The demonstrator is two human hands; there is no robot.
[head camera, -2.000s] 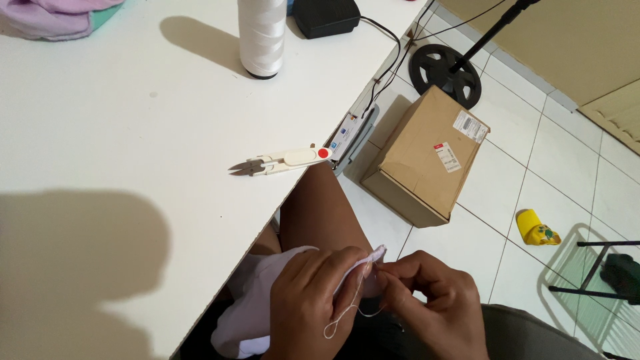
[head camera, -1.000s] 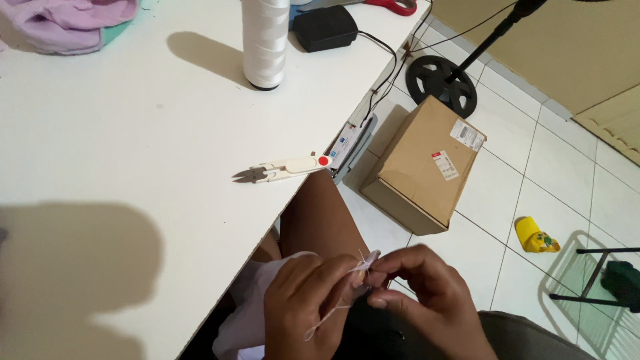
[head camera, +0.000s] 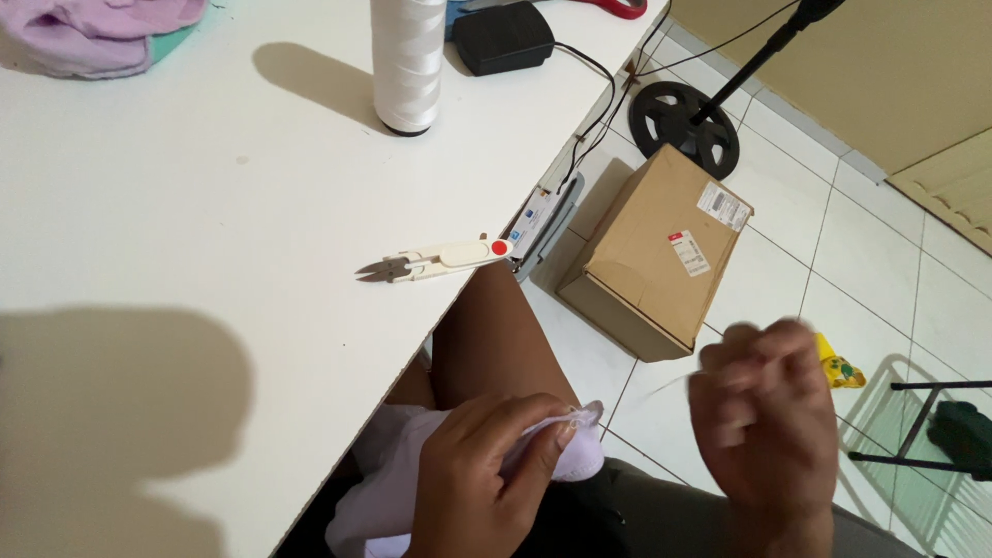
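Note:
Pale lilac fabric (head camera: 583, 455) is pinched between the thumb and fingers of my left hand (head camera: 492, 473), over my lap, with loose thread at its edge. Off to the right, my right hand (head camera: 763, 411) is raised and blurred, its fingers curled in a pinch; a thin thread (head camera: 668, 383) runs from it toward the fabric. Whether it also holds a needle cannot be seen. On the white table (head camera: 194, 232), white-handled thread snips (head camera: 446, 259) lie near the edge. Behind them stands a cone of white thread (head camera: 408, 66).
Lilac cloth (head camera: 93, 35) lies at the table's far left. A black foot pedal or adapter (head camera: 504, 37) with a cable and red-handled scissors (head camera: 620, 6) are at the back. On the tiled floor are a cardboard box (head camera: 655, 256), a round black stand base (head camera: 683, 128) and a rack (head camera: 922, 422).
My right hand has moved away from the fabric to the right, drawing thread. My left hand still pinches the fabric.

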